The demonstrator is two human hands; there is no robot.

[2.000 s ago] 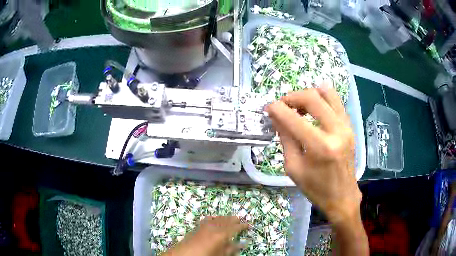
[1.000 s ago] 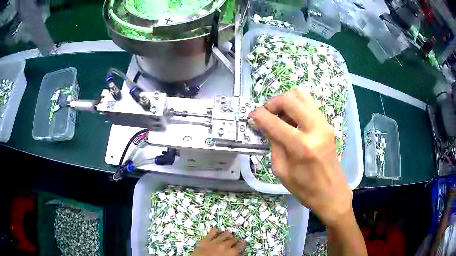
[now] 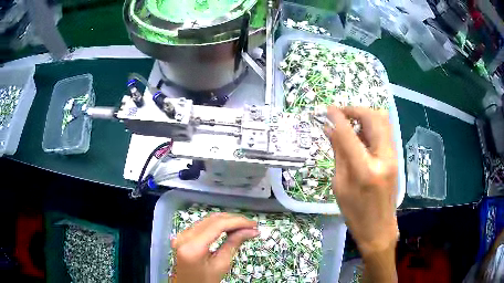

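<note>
My right hand (image 3: 367, 166) is just right of the fixture (image 3: 290, 138) at the press's right end, off the metal. Its thumb and finger pinch a small whitish workpiece (image 3: 319, 115), blurred, over the upper parts bin (image 3: 399, 166). My left hand (image 3: 204, 249) is over the left part of the lower parts bin (image 3: 161, 232), thumb and index finger nearly together; whether a part is between them cannot be told. The lower bin is full of white-and-green workpieces (image 3: 282, 249). The silver press (image 3: 215, 130) lies horizontally above it.
The bowl feeder (image 3: 193, 33), green inside, stands behind the press. Small clear boxes with few pieces stand left (image 3: 50, 132) and right (image 3: 440, 166). A green crate (image 3: 115, 249) of greyish parts is lower left. Hoses (image 3: 146, 166) curve below the cylinder.
My right hand has moved from the fixture to the right, off the metal. My left hand has come up out of the workpieces and shows larger. The view has shifted slightly.
</note>
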